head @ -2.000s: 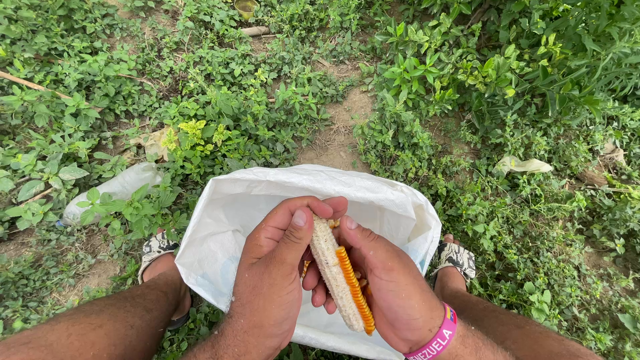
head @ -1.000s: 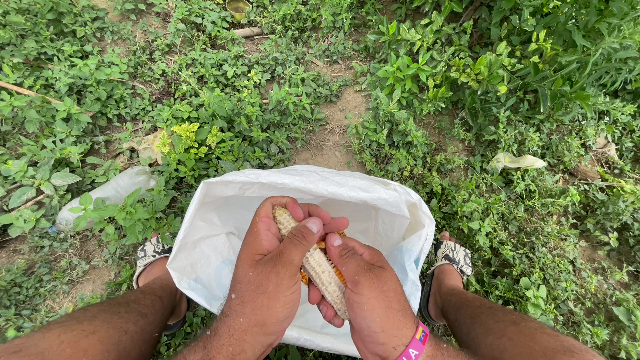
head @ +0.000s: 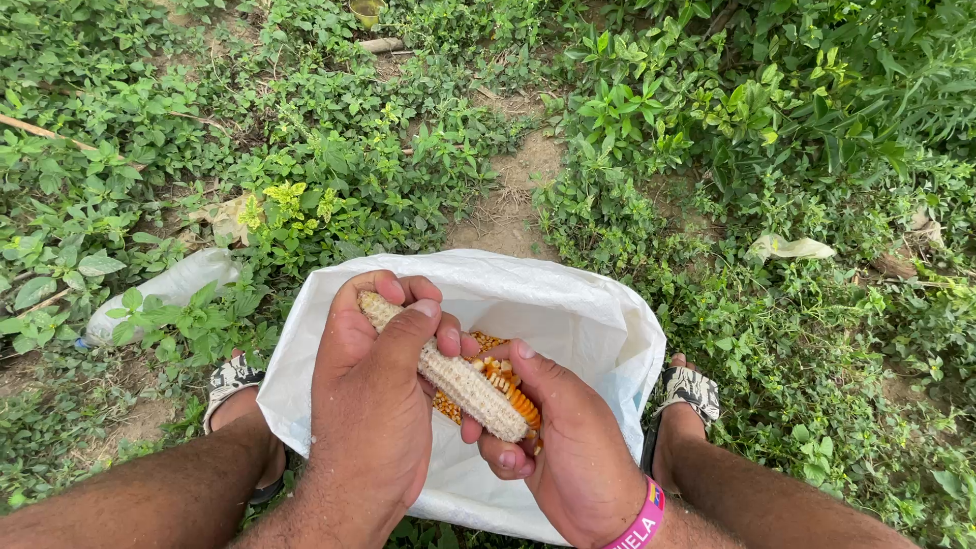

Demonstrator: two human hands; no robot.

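A corn cob (head: 461,381), mostly stripped pale with orange kernels (head: 512,383) along its right side, slants over an open white woven sack (head: 595,305). My left hand (head: 374,396) is closed around its upper end, thumb across the cob. At the lower end, my right hand (head: 568,427) holds the cob, with loosened kernels between its fingers and the cob. Loose yellow kernels (head: 447,406) lie inside the sack beneath my hands. A pink wristband (head: 644,518) is on my right wrist.
My sandalled feet (head: 236,389) (head: 686,404) stand on either side of the sack. A clear plastic bottle (head: 164,297) lies in low weeds at the left. A pale scrap (head: 793,248) lies at the right, a short stick (head: 381,45) farther ahead. Bare soil (head: 515,198) shows beyond the sack.
The strip of orange kernels facing up two seconds ago is shorter, and loosened kernels now show by my right fingers. My right hand has shifted along the cob; both hands still hold it.
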